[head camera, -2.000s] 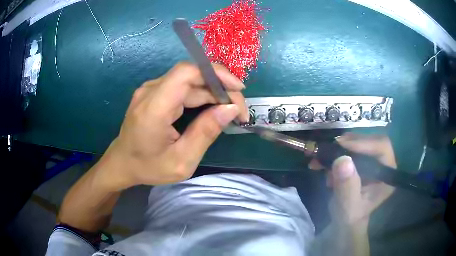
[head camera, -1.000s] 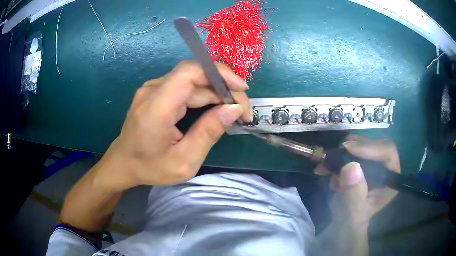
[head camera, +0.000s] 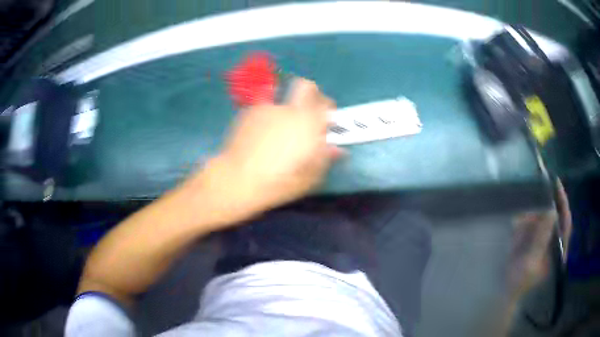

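Note:
The whole view is blurred. My left hand (head camera: 279, 148) covers the left part of the silver strip assembly (head camera: 375, 123), with fingertips at its upper edge and the thumb at its lower edge. A grey blur beside the fingers may be the tweezers. The strip's right part shows a few dark marks. The red wire pile (head camera: 253, 80) lies just beyond my left hand. My right hand (head camera: 536, 247) is low at the right, over the bench's near edge and beside a black cord. Blur hides what it holds; the soldering iron cannot be made out.
A black holder with a yellow label (head camera: 539, 120) stands at the right, with a rounded grey part (head camera: 493, 95) beside it. A white strip (head camera: 296, 23) curves across the back of the green mat (head camera: 408, 66). Dark and white items (head camera: 82, 118) lie at the left.
The view has shifted and blurred, bringing the holder in at the right. My right hand has moved away from the strip to the far right. The strip now slants upward to the right.

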